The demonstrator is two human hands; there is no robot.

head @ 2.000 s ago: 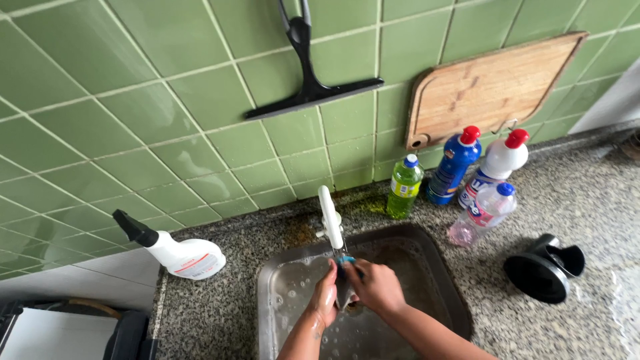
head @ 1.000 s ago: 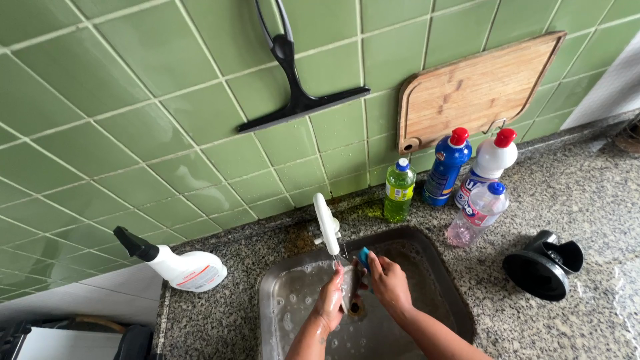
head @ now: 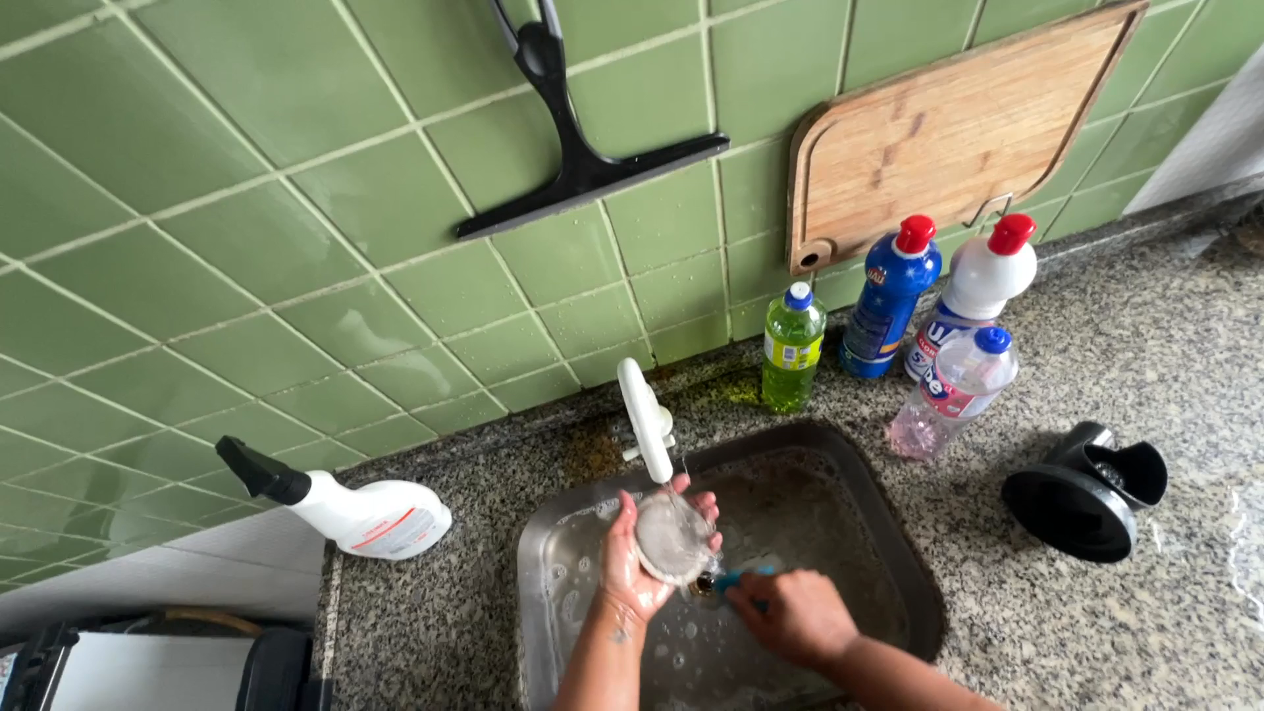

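My left hand (head: 632, 563) holds a round, pale disc-like part (head: 673, 536), perhaps a filter, under the white faucet (head: 645, 420), from which water runs onto it. My right hand (head: 798, 614) grips a blue-handled tool (head: 736, 577), likely a brush, low over the steel sink (head: 894, 513), to the right of the disc. The tool's head is hard to make out. Soapy water and foam lie in the basin.
A white spray bottle (head: 395, 518) stands left of the sink. Behind and right are a green bottle (head: 793, 351), a blue bottle (head: 889, 296), a white bottle (head: 978, 281), a pinkish bottle (head: 953, 390) and a black plastic part (head: 1081, 494). A squeegee (head: 583, 173) and wooden board (head: 958, 128) are at the wall.
My hands were close together around a dark item under the faucet; now they are apart. The pale disc's broad face shows in my left hand, and my right hand is lower, with the blue tool.
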